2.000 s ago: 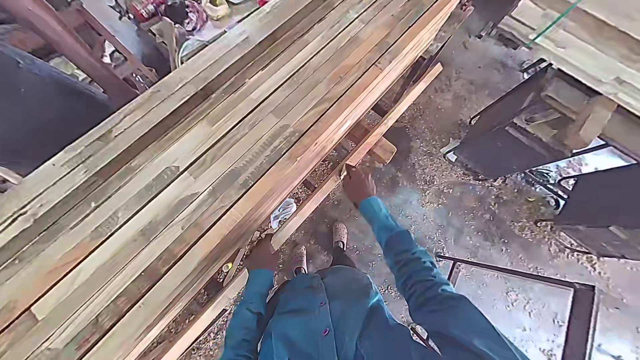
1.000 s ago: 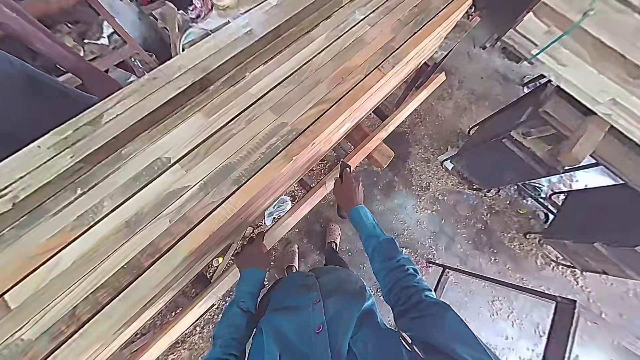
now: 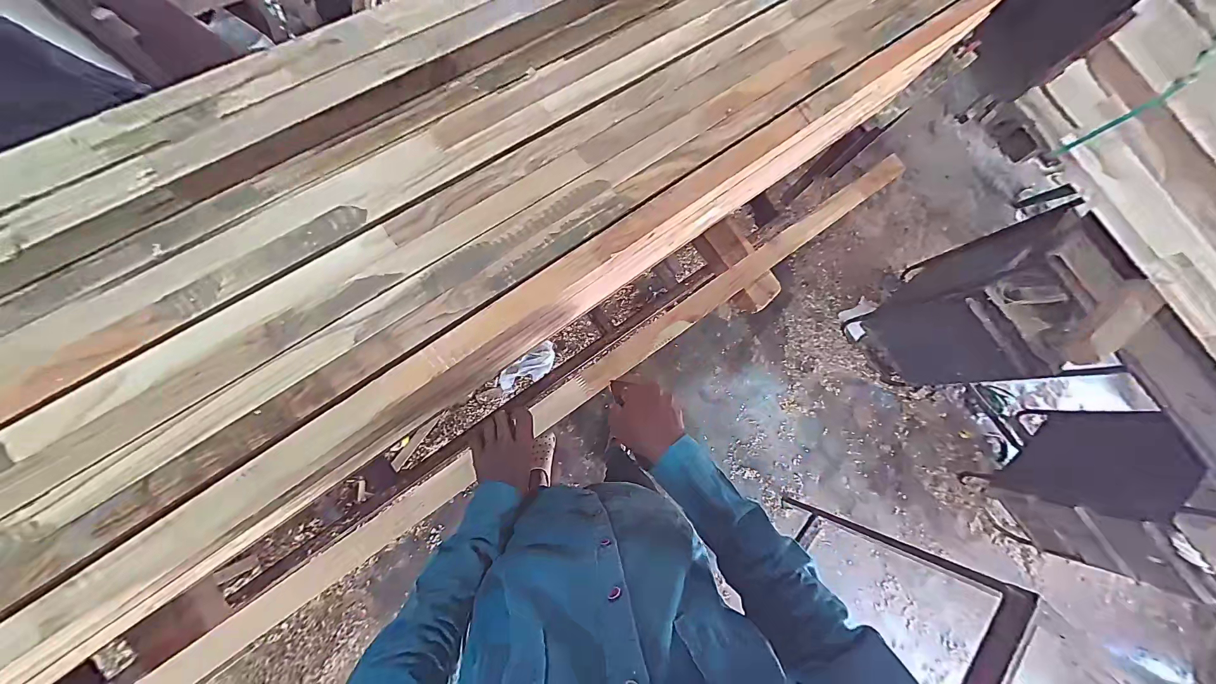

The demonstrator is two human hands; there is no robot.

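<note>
A long narrow wooden strip (image 3: 722,290) runs diagonally in front of my body, beside a wide layer of joined wooden boards (image 3: 399,228). My left hand (image 3: 505,446) lies over the strip with its fingers across the top, gripping it. At the strip's near edge is my right hand (image 3: 646,418), its fingers curled around something small and dark that is mostly hidden. The tip of that object points toward the strip. A short wooden block (image 3: 736,266) sticks out from under the strip, farther right.
Crumpled clear plastic (image 3: 527,366) lies between boards and strip. Shavings cover parts of the concrete floor (image 3: 722,399). A metal frame (image 3: 912,546) stands at lower right. More stacked boards (image 3: 1121,161) and dark metal supports (image 3: 959,332) are on the right.
My right hand has moved back along the strip, toward my left hand and off the strip's top to its near edge. My left hand still rests on the strip.
</note>
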